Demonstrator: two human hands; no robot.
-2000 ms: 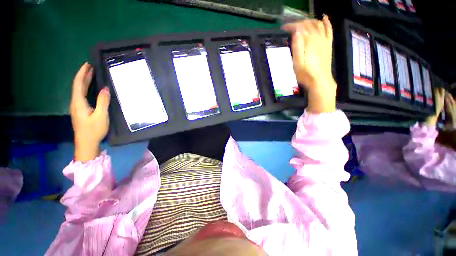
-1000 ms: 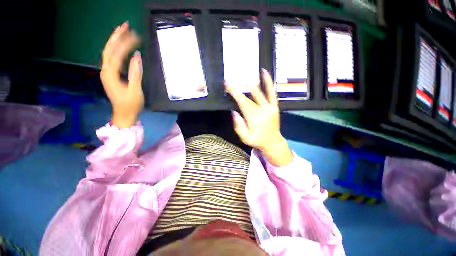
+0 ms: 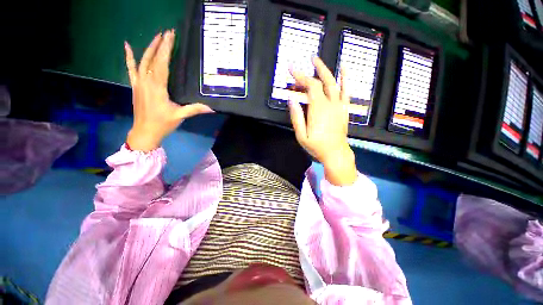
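Note:
A black phone tray (image 3: 253, 108) lies tilted on the green bench, holding several smartphones in slots. Every screen shows white list rows; the leftmost smartphone (image 3: 224, 50) has a dark band low down, and the rightmost smartphone (image 3: 413, 89) has a red-orange band. My right hand (image 3: 324, 113) is over the second smartphone (image 3: 296, 44) and the edge of the third, fingers spread; fingertip contact cannot be told. My left hand (image 3: 153, 89) is open at the tray's left end, thumb near its front edge, holding nothing.
More trays with lit phones (image 3: 515, 107) are stacked at the right. A metal-edged fixture (image 3: 431, 13) runs along the bench's far side. Pink smock parts of other people (image 3: 497, 229) show at both sides. Yellow-black tape (image 3: 417, 239) marks the blue floor.
Since one second ago the tray's right end has swung nearer me. The left two screens changed from blank white to lists. My right hand moved slightly right; my left thumb now reaches toward the tray.

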